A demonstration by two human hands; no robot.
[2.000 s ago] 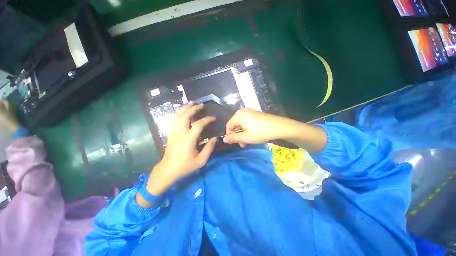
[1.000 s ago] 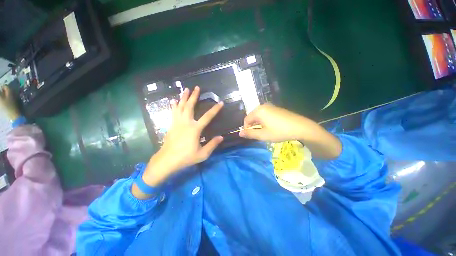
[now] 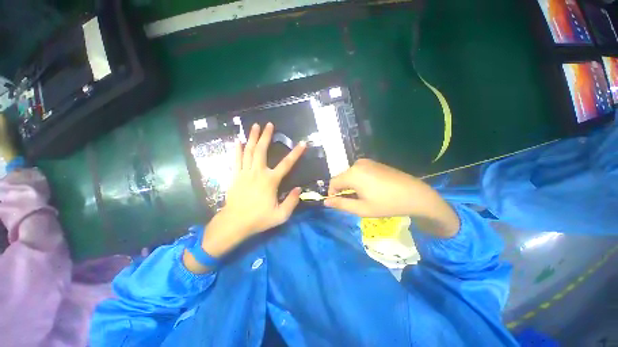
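Note:
An open tablet [image 3: 330, 135] with bright silvery areas and a dark middle lies on the green bench in front of me. My left hand [image 3: 256, 183] lies spread over its near left part, with a blue band on the wrist; its thumb is beside the near edge. My right hand [image 3: 379, 191] is at the tablet's near right corner, with thumb and forefinger pinching a thin yellowish strip [image 3: 344, 193]. A small pale piece [image 3: 311, 196] lies between my left thumb and right fingertips. Whether it is joined to the strip is hard to tell.
A black tray [image 3: 129, 81] holding another open unit stands at the upper left. A curved yellow strip [image 3: 446, 122] lies on the bench. Lit tablets [image 3: 587, 88] are at the upper right. A yellow-and-white bundle [image 3: 389, 238] is at my lap. A person's pink sleeve [image 3: 34, 244] is at left.
My right hand has moved right from near my left thumb, with the thin strip between its fingers. My left hand's fingers have spread and lie flatter on the tablet.

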